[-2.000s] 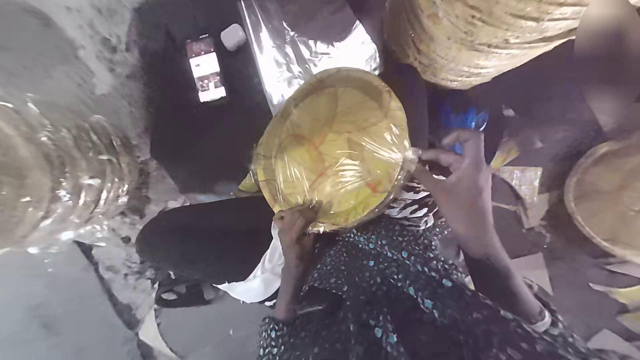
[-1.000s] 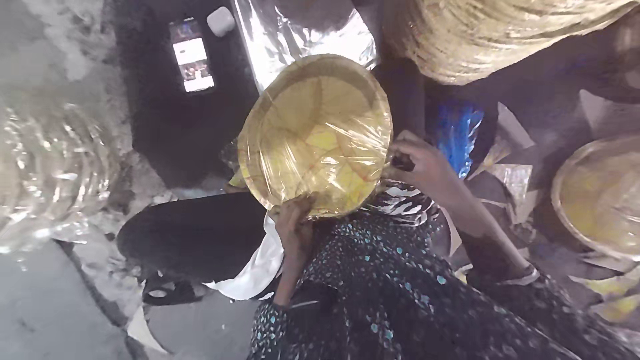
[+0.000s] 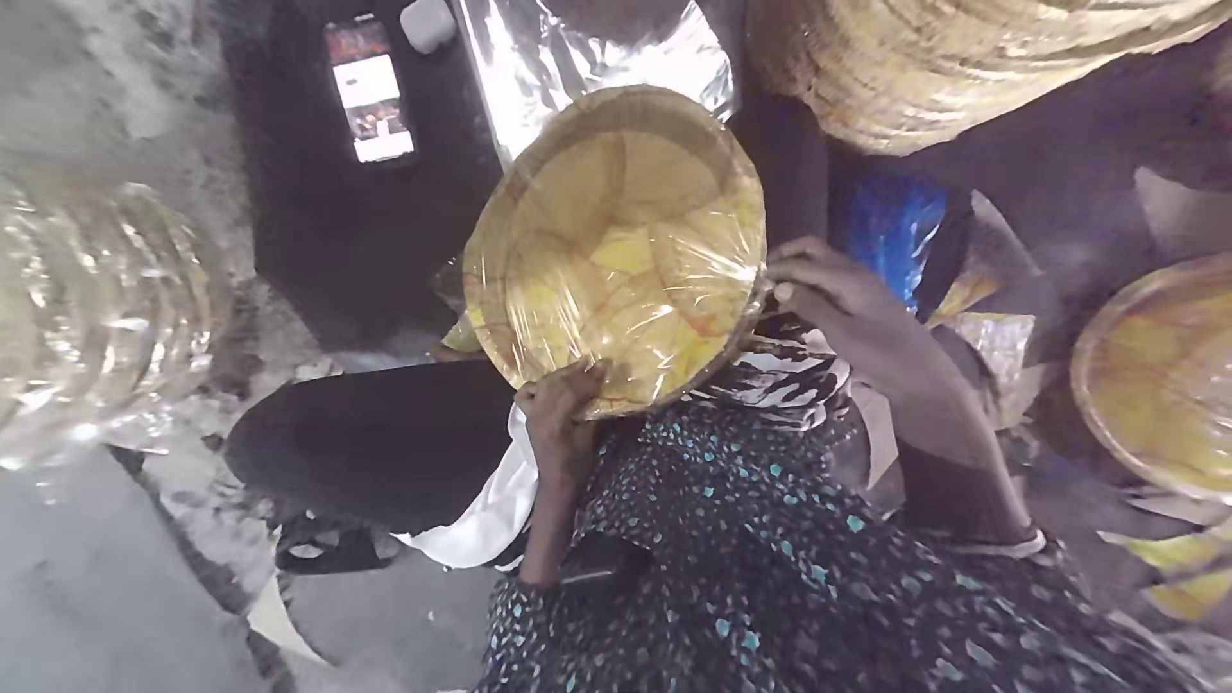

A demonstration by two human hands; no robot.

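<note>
A round yellow basket or bowl (image 3: pixel 616 250) with a patterned inside is tilted over my lap, with clear shiny film stretched across it. My left hand (image 3: pixel 563 404) grips its lower rim, thumb over the film. At the right rim, the fingers of my right hand (image 3: pixel 808 289) are bent together where the film gathers in creases; they seem to pinch its edge, though the fingertips are partly hidden. Behind the far rim lies a sheet of shiny clear film (image 3: pixel 577 58).
Film-wrapped stacked bowls (image 3: pixel 106 318) stand at left, another stack (image 3: pixel 943 67) at upper right. A similar bowl (image 3: pixel 1165 385) sits at right near paper scraps (image 3: pixel 1001 356). A phone (image 3: pixel 371 91) and a white case (image 3: pixel 426 24) lie on a dark surface. Blue plastic (image 3: pixel 895 231) lies beyond my right hand.
My right hand, raised with fingers spread at the right rim two seconds ago, is now lower and closer against the rim. My left hand keeps its hold at the bottom.
</note>
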